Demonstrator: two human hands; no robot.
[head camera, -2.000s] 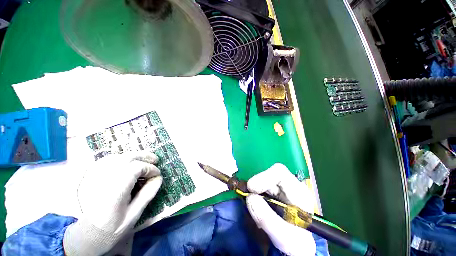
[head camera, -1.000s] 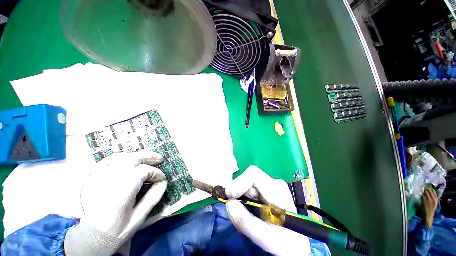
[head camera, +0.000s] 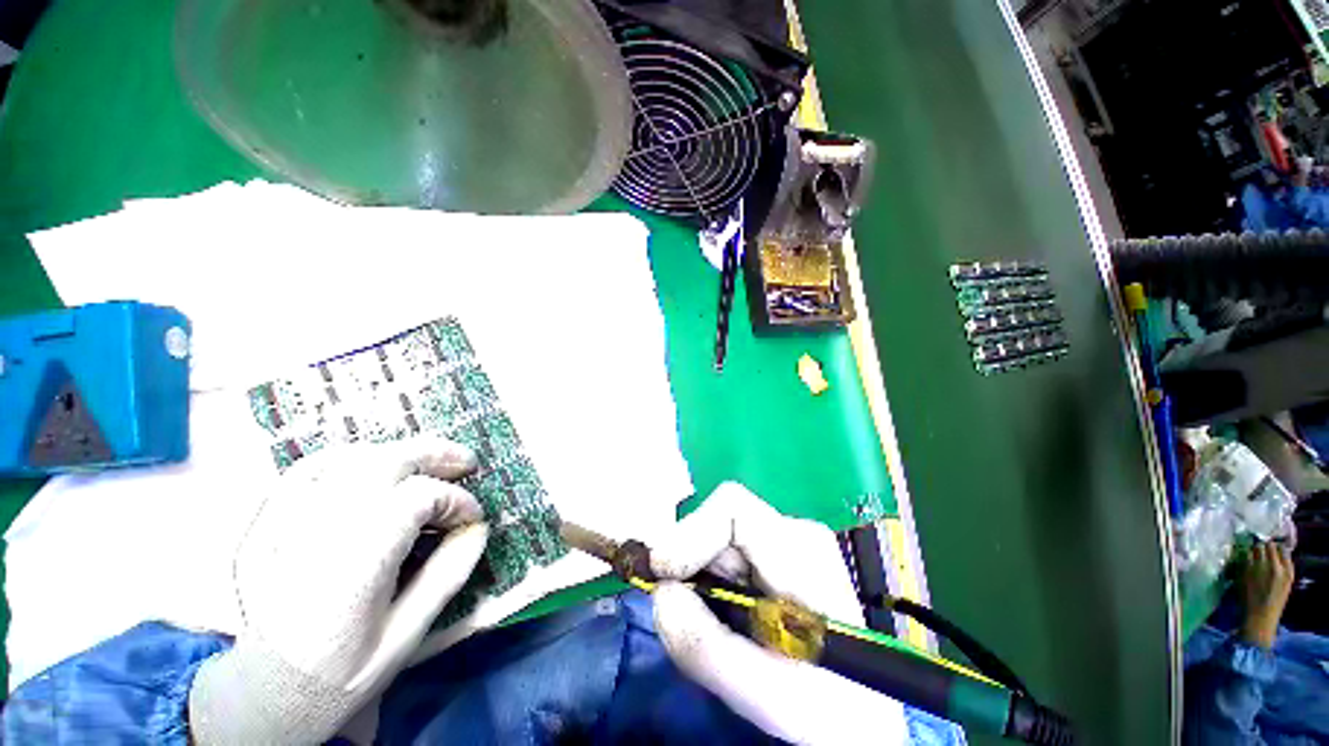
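Observation:
A green circuit board panel (head camera: 503, 474) lies on white paper (head camera: 569, 313) in front of me. My left hand (head camera: 350, 561), in a white knit glove, rests on the panel's lower left part with thumb and forefinger nearly together. It covers that part; a small dark thing shows between the fingers, too hidden to name. My right hand (head camera: 758, 598), also gloved, holds a soldering iron (head camera: 860, 659) like a pen. The iron's tip is at the panel's right edge; whether it touches cannot be told.
A blue box (head camera: 95, 386) stands left. A translucent hood (head camera: 416, 110), black fan (head camera: 678, 131), iron stand (head camera: 809, 226), thin dark stick (head camera: 726, 306) and yellow scrap (head camera: 812, 375) lie beyond. Another panel (head camera: 1009, 318) lies on the conveyor (head camera: 1020, 481). Another person's hand (head camera: 1265, 590) shows far right.
My right hand has moved left, bringing the iron's tip from above the paper to the panel's right edge. The panel on the conveyor has shifted toward me. The other person's hand has come into view.

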